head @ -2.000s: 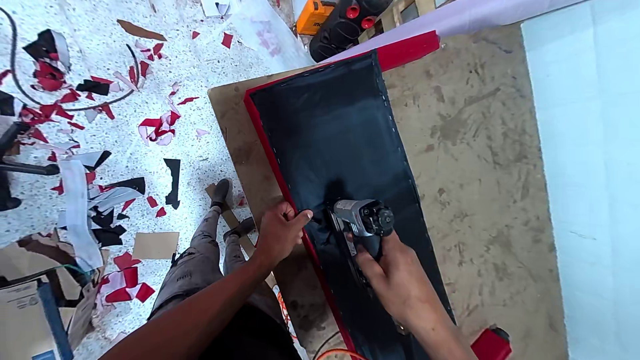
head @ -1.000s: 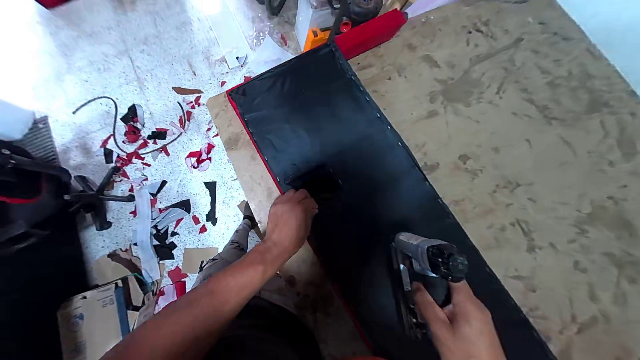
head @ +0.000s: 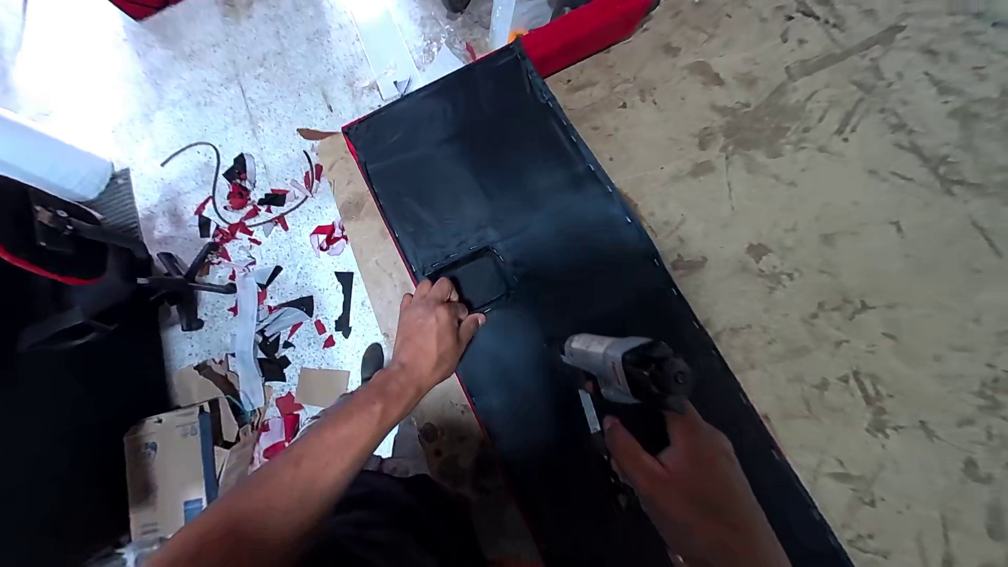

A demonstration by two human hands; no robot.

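Observation:
A long panel covered in black fabric (head: pixel 472 173), with staples along its borders and red material at its left edge, lies across the worktable. Around a square recess (head: pixel 479 279) near its left side runs another line of staples. At the recess's near left corner, my left hand (head: pixel 433 331) rests with its fingers curled over the edge; whether they pinch the fabric is hidden. My right hand (head: pixel 685 472) grips a pneumatic staple gun (head: pixel 626 370) over the middle of the panel, to the right of my left hand. The gun's lower part is dark and hard to see.
The stained worktable (head: pixel 827 197) extends to the right. A red padded piece (head: pixel 591 31) lies beyond the panel's far end. On the floor at left are fabric scraps (head: pixel 252 205), a black hose (head: pixel 216 169), an opened cardboard box (head: pixel 165 465) and a black chair base (head: pixel 185 283).
My right hand with the staple gun has moved away from my left hand, toward the right. My left hand now lies at the recess. The view has shifted and turned.

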